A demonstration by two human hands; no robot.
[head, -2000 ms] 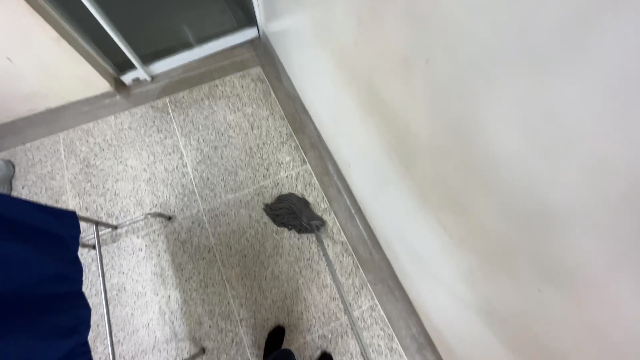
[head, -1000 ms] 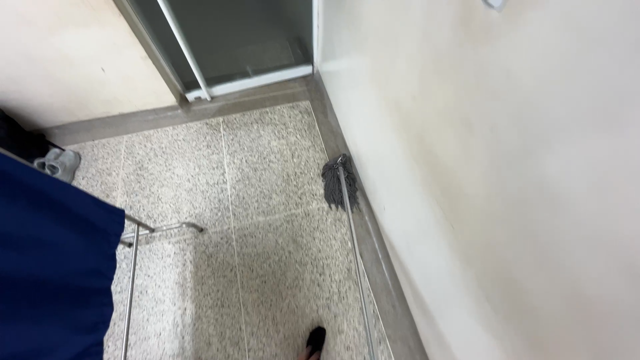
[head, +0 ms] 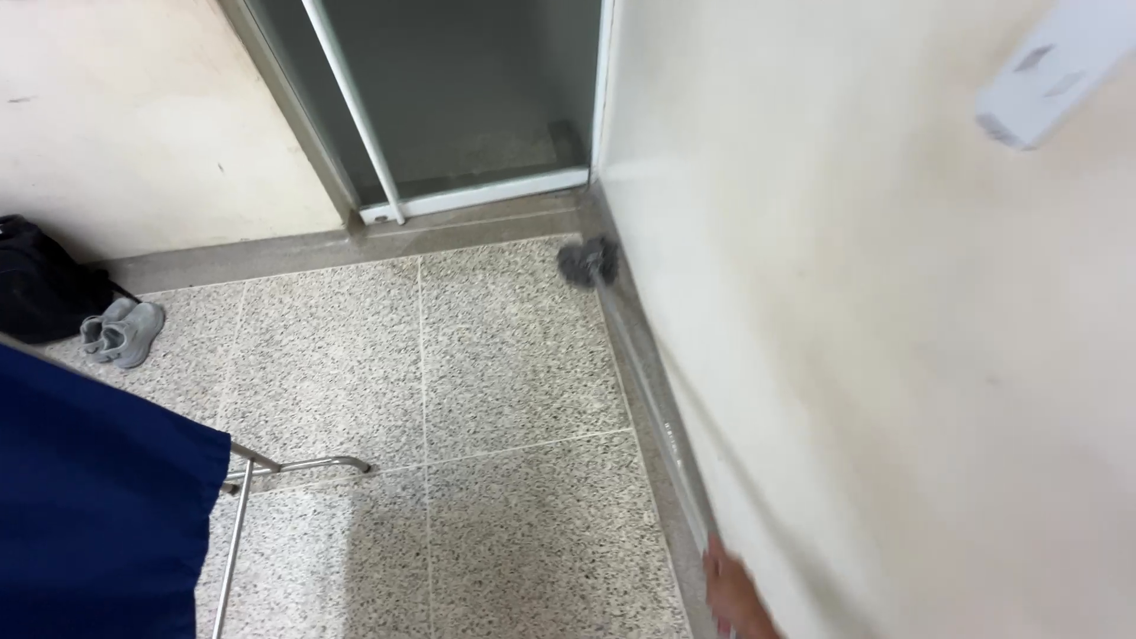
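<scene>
A grey string mop head (head: 589,262) lies on the floor in the corner by the glass door, close against the right wall's skirting. From it a metal mop handle (head: 657,395) runs down and to the right along the wall. My right hand (head: 735,590) is closed around the handle at the bottom edge; part of the hand is blurred and cut off. My left hand is out of view.
A glass door (head: 470,98) with a white frame stands ahead. At left are a black backpack (head: 40,284), grey shoes (head: 131,334), and a metal-legged frame (head: 232,559) under blue cloth (head: 98,497). A white fixture (head: 1056,75) is on the right wall.
The mop head has moved forward along the right wall to the corner by the door. My right hand has come into view on the handle. The view has shifted.
</scene>
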